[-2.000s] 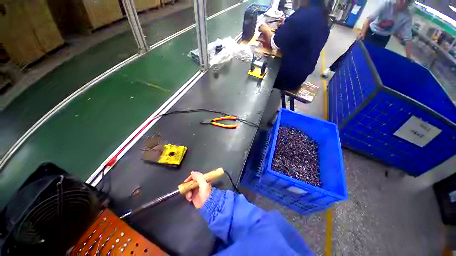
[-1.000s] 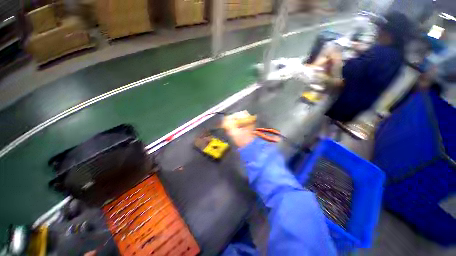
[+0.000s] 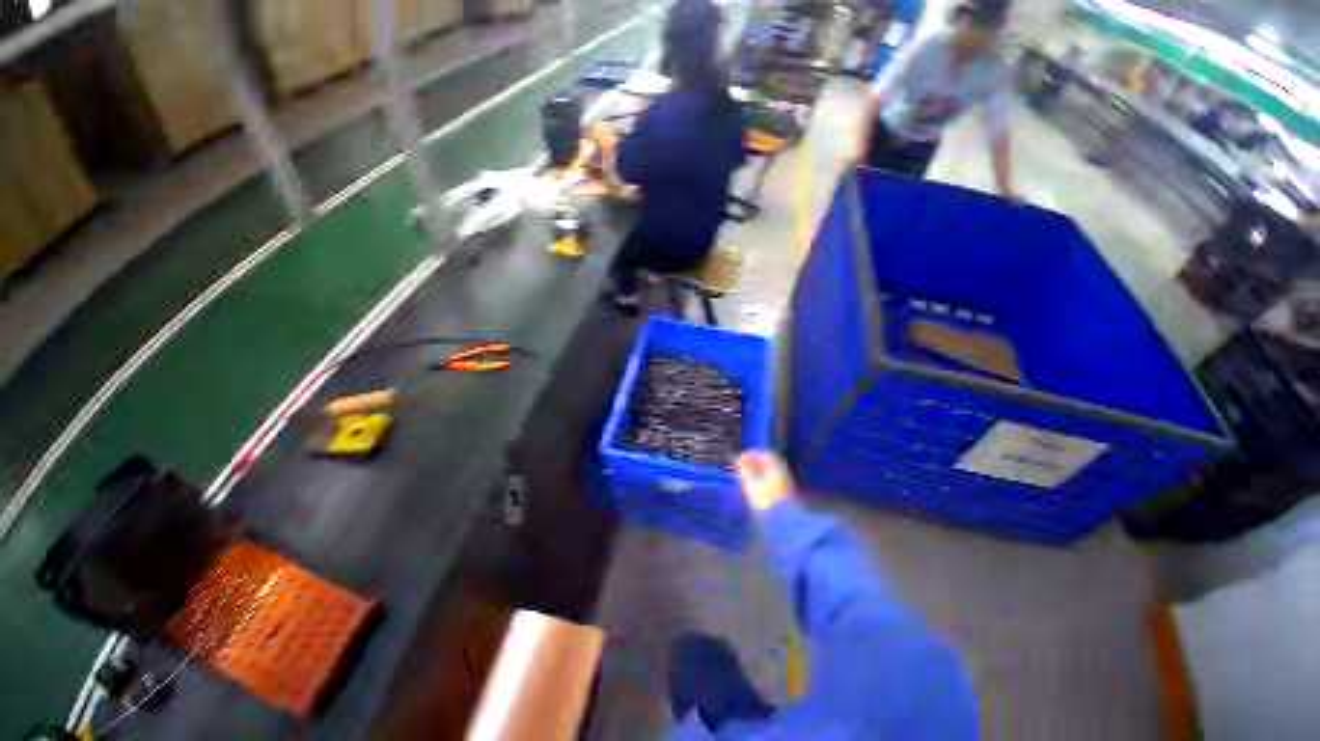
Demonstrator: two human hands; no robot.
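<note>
My right hand [image 3: 763,478], in a blue sleeve, is at the near right corner of the small blue crate [image 3: 680,485], which is full of small dark pieces. The hand is small and blurred, and its grip is unclear. My left hand is not in view. The soldering iron's wooden handle [image 3: 362,401] lies at the yellow stand [image 3: 358,433] on the black bench [image 3: 449,434]. The orange-red perforated board [image 3: 297,634] lies at the bench's near left, with thin pieces across its left part.
The black fan [image 3: 130,543] stands behind the board. Orange-handled pliers [image 3: 479,356] lie farther along the bench. A large open blue bin [image 3: 999,456] stands right of the crate, with a person [image 3: 941,94] behind it. Another person [image 3: 680,167] sits at the bench. A brown flat surface [image 3: 536,680] is near me.
My right hand has left the soldering iron, now at the stand, and moved right to the crate. The camera view has turned, and the large bin shows nearer the crate.
</note>
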